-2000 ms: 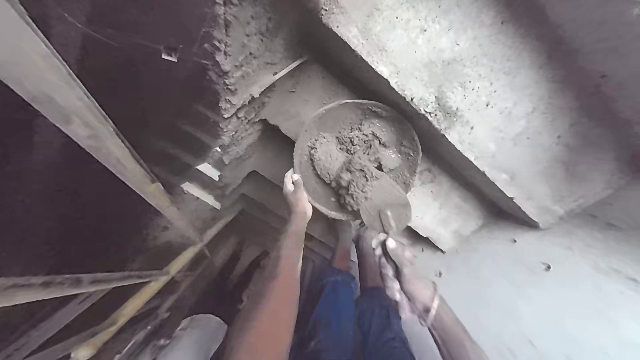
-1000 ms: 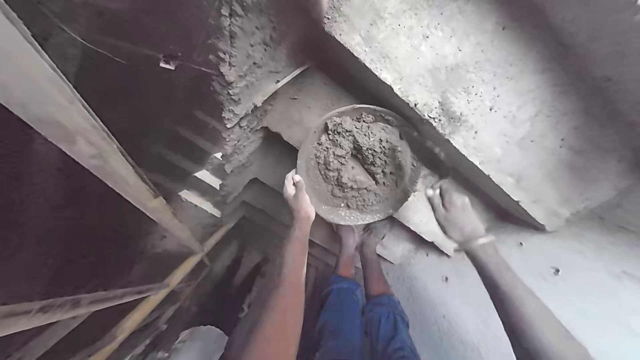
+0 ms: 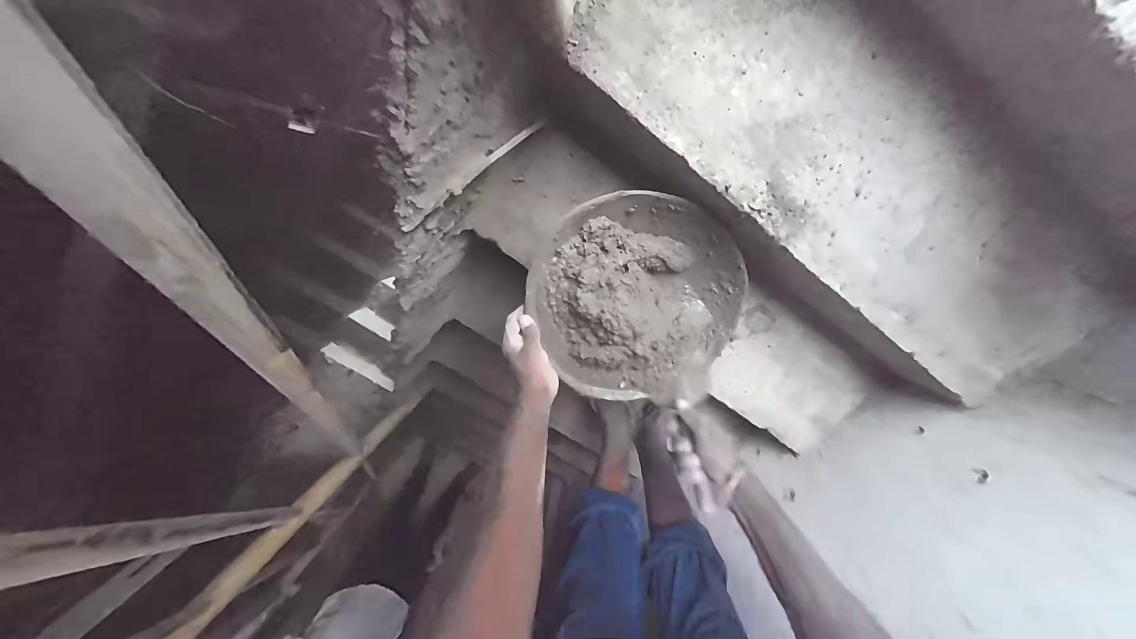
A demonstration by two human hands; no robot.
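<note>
A round, shallow pan (image 3: 728, 302) holds a mound of wet grey-brown mortar (image 3: 612, 293), heaped at its left and thinner at its right. My left hand (image 3: 531, 355) grips the pan's left rim, thumb on top. Below the pan's lower right edge, my right hand (image 3: 706, 470) is closed on the handle of a trowel; hand and tool are blurred. The trowel's blade (image 3: 692, 355) lies over the right part of the mortar, its outline hard to make out.
Rough concrete steps (image 3: 550, 177) lie under and around the pan. A thick concrete slab (image 3: 843, 177) rises at the upper right, beside a pale wall (image 3: 976, 515). Wooden poles (image 3: 302, 506) and a long beam (image 3: 177, 222) stand at left. My bare feet are below the pan.
My right hand has come back from the pan's right side to its lower right edge. The mortar has shifted toward the left of the pan. My left hand has kept hold of the rim.
</note>
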